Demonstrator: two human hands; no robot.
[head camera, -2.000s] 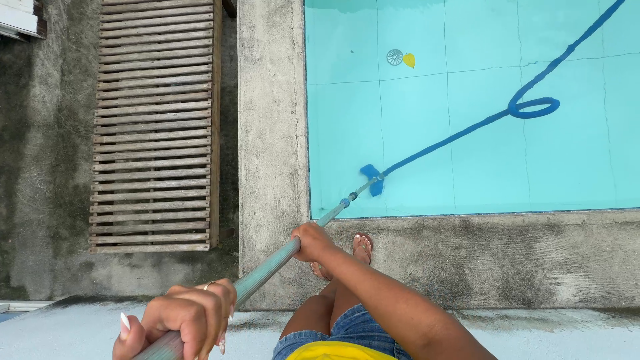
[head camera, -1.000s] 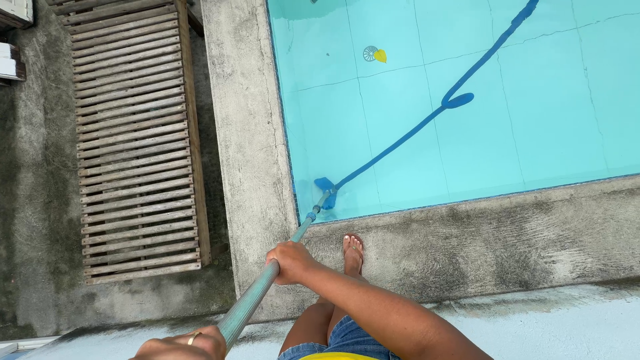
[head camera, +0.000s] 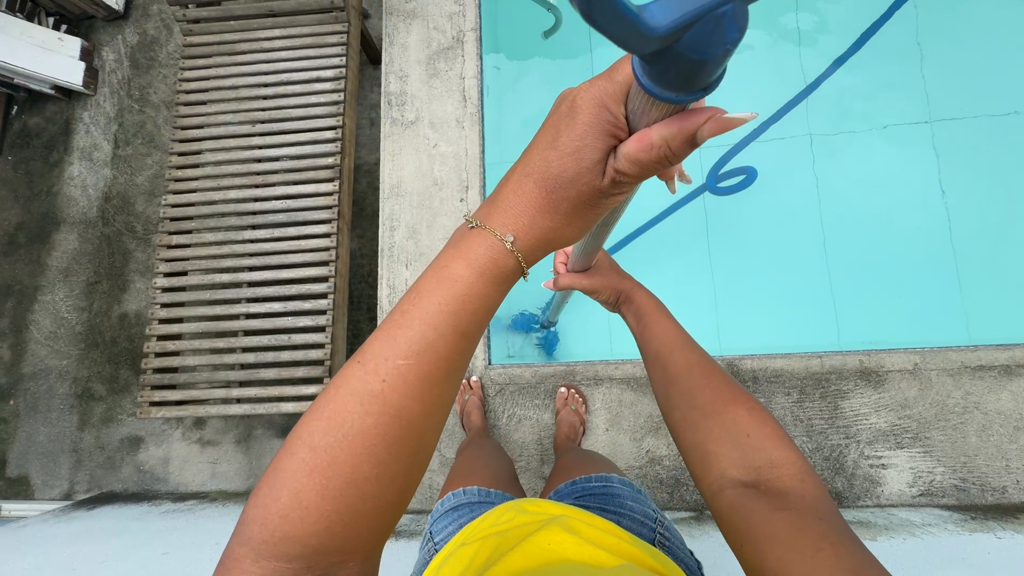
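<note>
My left hand (head camera: 596, 152) is wrapped around the upper end of a telescopic pool pole (head camera: 596, 232), just under its blue plastic end piece (head camera: 680, 48). Lower down the same pole is my right hand (head camera: 592, 278), its thumb and fingers around the shaft. The pole slopes down into the pool's near left corner, where a blue vacuum head (head camera: 536, 328) is under water, blurred by ripples. A blue hose (head camera: 800, 96) crosses the pool with one loop in it; its lower part is hidden behind the pole and my right hand.
My feet in sandals stand on the concrete pool edge (head camera: 720, 424), close to the corner. A slatted wooden lounger (head camera: 248, 232) lies to the left, beyond the side coping (head camera: 428, 120). White boards (head camera: 44, 52) are at the top left. A pale ledge (head camera: 144, 536) runs along the bottom.
My left hand has moved from the bottom left up to the upper middle, and the pole now stands steeper. The blue end piece has come into view. Both feet now show at the edge.
</note>
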